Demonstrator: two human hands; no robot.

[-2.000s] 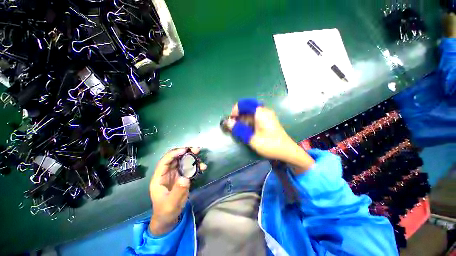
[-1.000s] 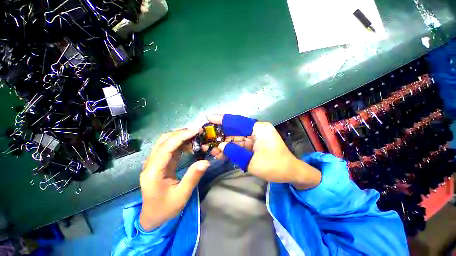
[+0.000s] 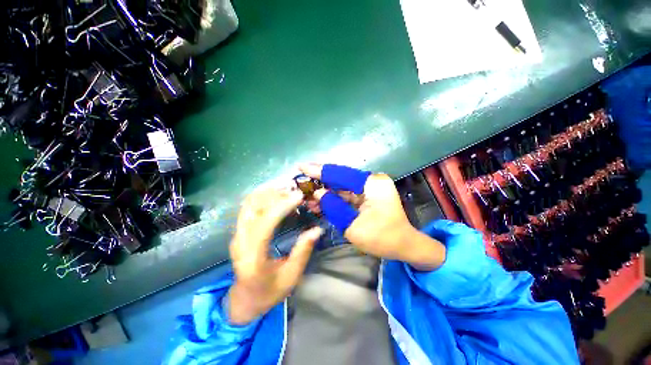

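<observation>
My right hand (image 3: 378, 217), with blue wraps on its fingers, holds a small dark piece (image 3: 308, 187) with an amber glint between its fingertips, above the bench's front edge. The fingers partly hide the piece, so I cannot tell its exact kind. My left hand (image 3: 265, 249) is blurred, just left of it. Its thumb and fingers are apart, with the fingertips close to the piece; contact is unclear. Nothing shows in its grip.
A heap of black binder clips (image 3: 86, 178) lies left on the green bench (image 3: 307, 85), before a whitish bin (image 3: 218, 28). White paper (image 3: 457, 43) with a dark pen-like piece (image 3: 510, 37) lies right. A red tray (image 3: 622, 286) with rows of clips sits low right.
My right hand has come in to my left at the chest. My left hand, earlier closed around a dark round-looking piece, has opened. The amber-marked piece now shows in my right fingertips.
</observation>
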